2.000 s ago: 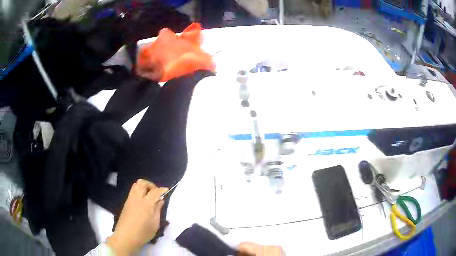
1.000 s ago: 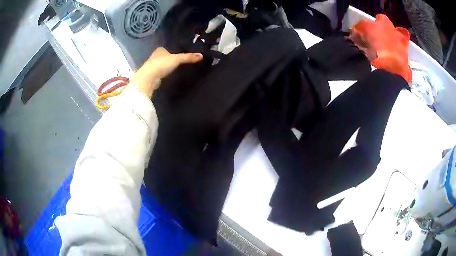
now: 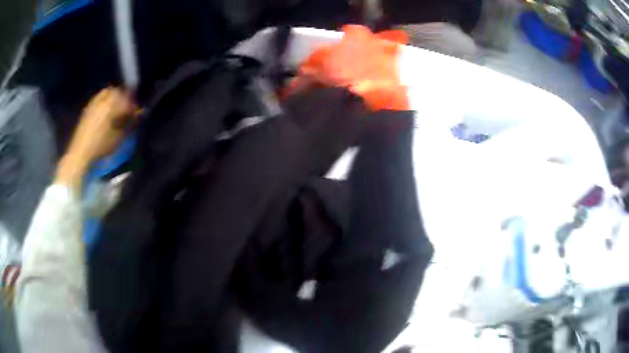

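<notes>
The black cut pieces (image 3: 207, 207) lie in a large loose heap over the left and middle of the white table. My left hand (image 3: 103, 131) is blurred at the upper left, at the heap's far left edge, with its fingers curled. Whether it grips fabric cannot be told. My right hand is not in view. The white lockstitch machine (image 3: 552, 255) with its blue stripe is at the right, blurred, and its needle area is unclear.
An orange cloth (image 3: 358, 65) lies at the back of the table, touching the black pieces. A pale upright pole (image 3: 125, 41) stands behind my left hand. Small red and yellow loops, perhaps scissors (image 3: 10, 276), show at the left edge beside my sleeve.
The view has swung back towards the machine. My left hand has moved from over the black heap to its far left edge. The black pieces are spread differently, covering more of the table's middle.
</notes>
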